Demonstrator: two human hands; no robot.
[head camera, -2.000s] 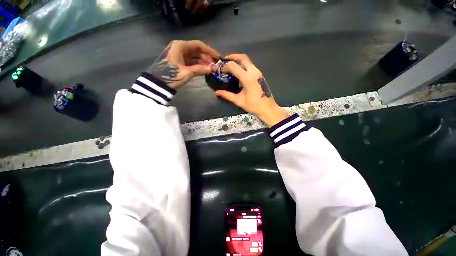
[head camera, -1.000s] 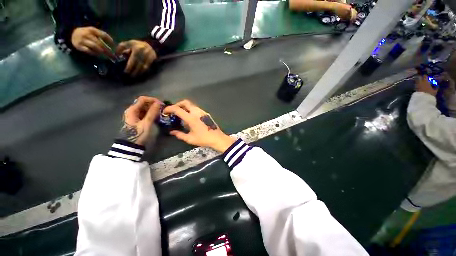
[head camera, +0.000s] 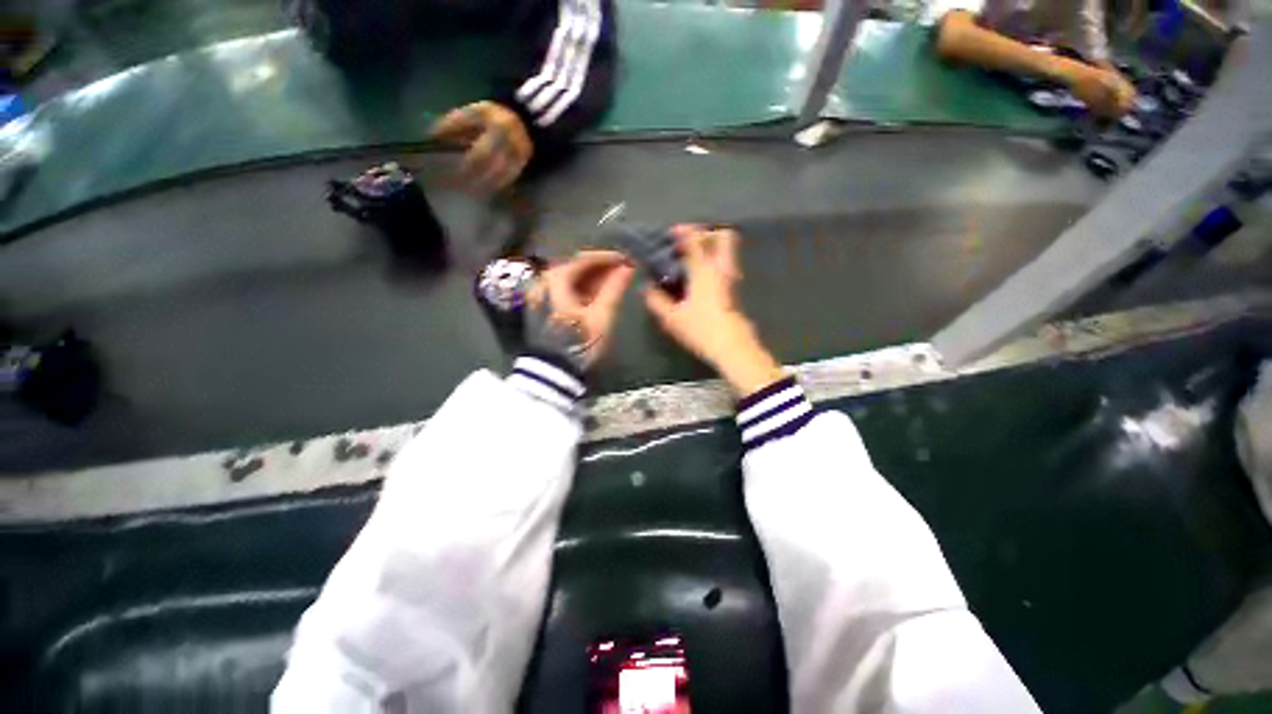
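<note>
My right hand (head camera: 712, 300) grips a black electronic unit (head camera: 653, 257) over the belt; the unit is blurred, with a pale thin strand at its upper end. My left hand (head camera: 586, 300) is at the unit's left side, fingertips close together near it; whether they pinch a part of it is too blurred to tell. Another black unit (head camera: 505, 285) with bright dots in its open end stands on the belt just left of my left hand, partly behind it.
More black units lie on the belt (head camera: 265, 307), one further back (head camera: 391, 202) and one at far left (head camera: 53, 377). A person's hand (head camera: 488, 144) reaches over the belt. A grey post (head camera: 1018, 237) stands right. A lit smartphone (head camera: 642, 681) lies near me.
The view has shifted. The held unit is now in my right hand and tilted, and my left hand has drawn to its side. A unit with bright dots now stands beside my left hand.
</note>
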